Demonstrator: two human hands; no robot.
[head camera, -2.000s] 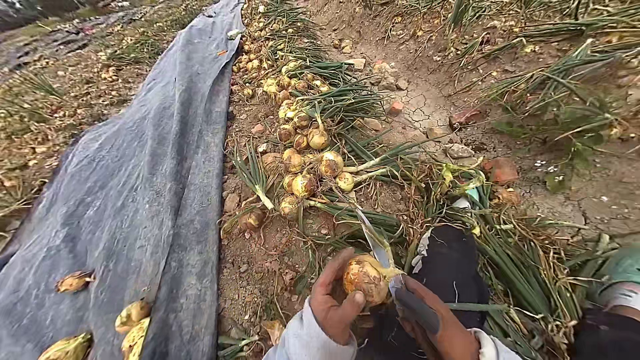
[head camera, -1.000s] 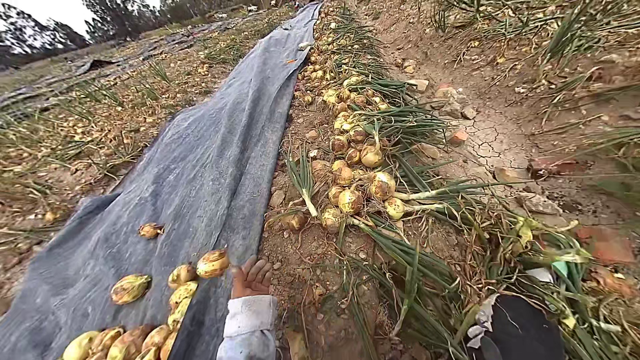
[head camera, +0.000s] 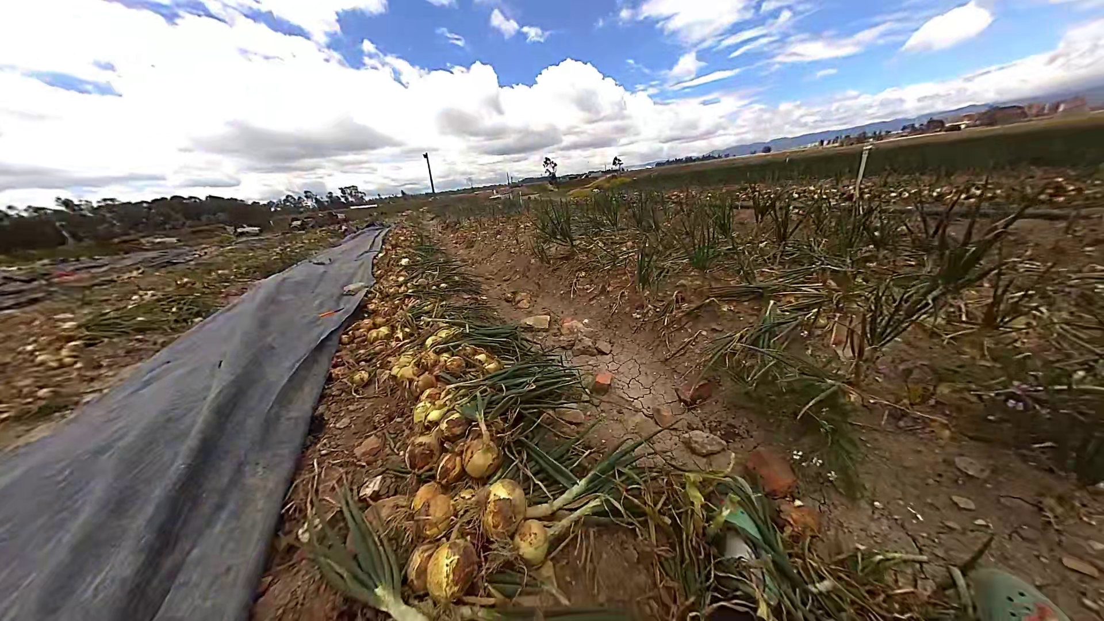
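Neither my left hand nor my right hand shows in the head view now. Yellow onions (head camera: 451, 569) lie in a long row on the soil, several of them close by at the lower middle. Their green tops (head camera: 530, 379) mostly fall to the right side of the row. A grey fabric sheet (head camera: 198, 414) runs along the left of the row into the distance. The onions on its near end are out of view.
Right of the row is a furrow of cracked soil (head camera: 642, 379) with stones and a reddish brick piece (head camera: 770, 471). Standing onion plants (head camera: 862, 319) grow farther right. A green perforated shoe (head camera: 1009, 597) shows at the bottom right corner. A pole (head camera: 429, 173) stands far off.
The view has tilted up strongly to the horizon. Two seconds ago both hands were at an onion, with a blade there; one second ago a hand was beside onions on the sheet. Both hands are now out of view.
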